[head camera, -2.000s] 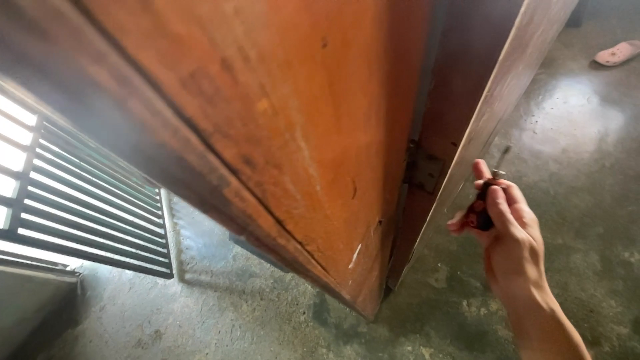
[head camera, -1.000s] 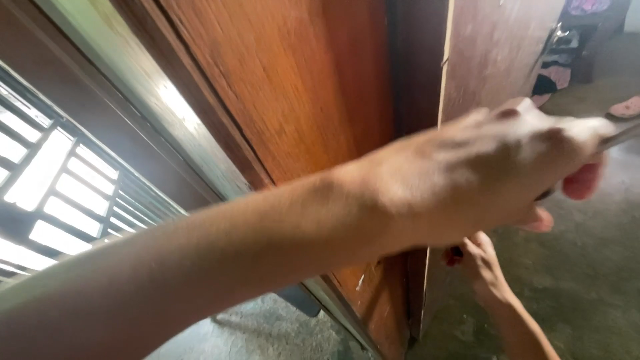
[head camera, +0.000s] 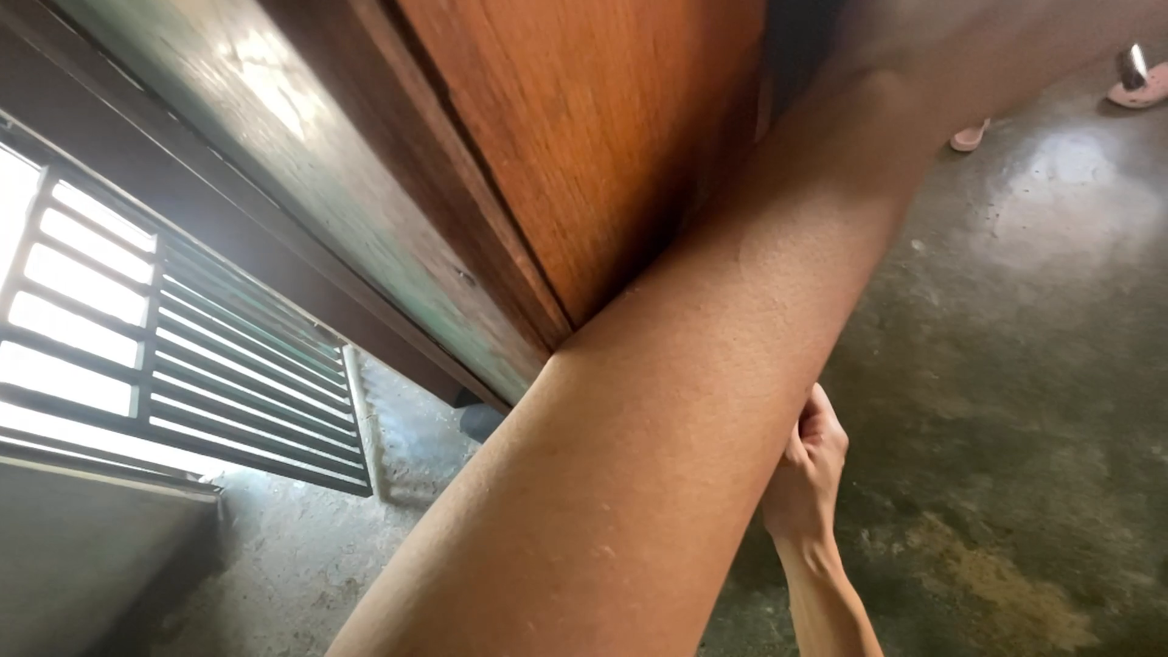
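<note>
From the bottom edge, my left arm crosses the view to the upper right, in front of a brown wooden door. My left hand is blurred at the top right, its fingers largely out of frame. A shiny metal piece shows below it; whether the hand holds it is unclear. My right hand is low beside the door's edge, partly behind my left forearm, its fingers curled. Whatever it holds is hidden.
A worn wooden frame runs along the door's left side. Farther left stands a metal grille with bright light behind it. Pink footwear lies on the concrete floor at the upper right.
My left arm has come into view and now covers the door's edge and hinge area. The small dark-handled tool seen earlier in my right hand is out of sight.
</note>
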